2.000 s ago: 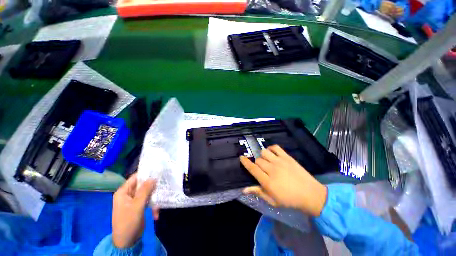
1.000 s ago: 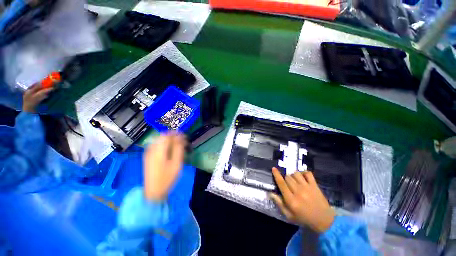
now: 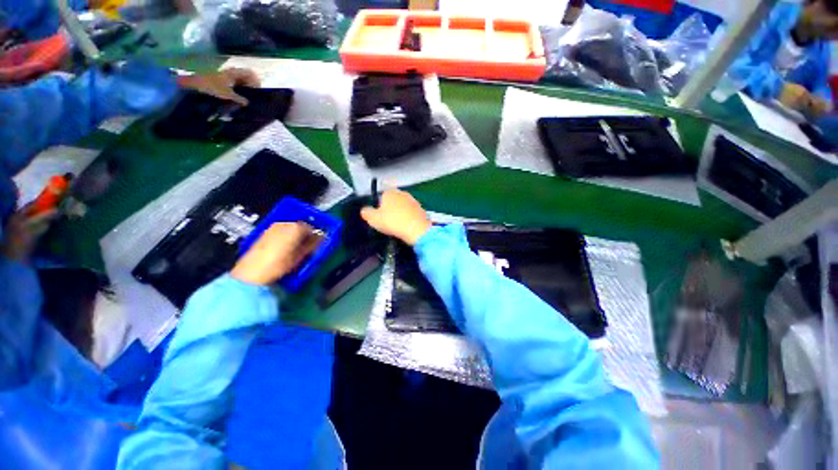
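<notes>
My left hand (image 3: 278, 251) is inside the blue bin (image 3: 299, 275); its fingertips are hidden among the bin's contents, so I cannot tell its grip. My right hand (image 3: 397, 217) is above the pile of black bars (image 3: 352, 275), closed on a thin black bar (image 3: 374, 192) that sticks up from its fingers. The black tray body (image 3: 542, 275) lies flat on a foam sheet (image 3: 628, 303) in front of me. My right sleeve covers part of it, and its white centre pieces partly show.
Other black units on foam sheets lie left (image 3: 198, 248), back centre (image 3: 390, 115) and back right (image 3: 611, 147). An orange divided tray (image 3: 444, 72) stands at the back. Silver strips (image 3: 703, 335) lie right, by a pale post (image 3: 790, 218). A person's hand (image 3: 223, 84) reaches in from the left.
My right hand has left the tray body and moved left to the black bars, taking hold of one. My left hand has gone into the blue bin. Another person's arm has reached over the back left unit.
</notes>
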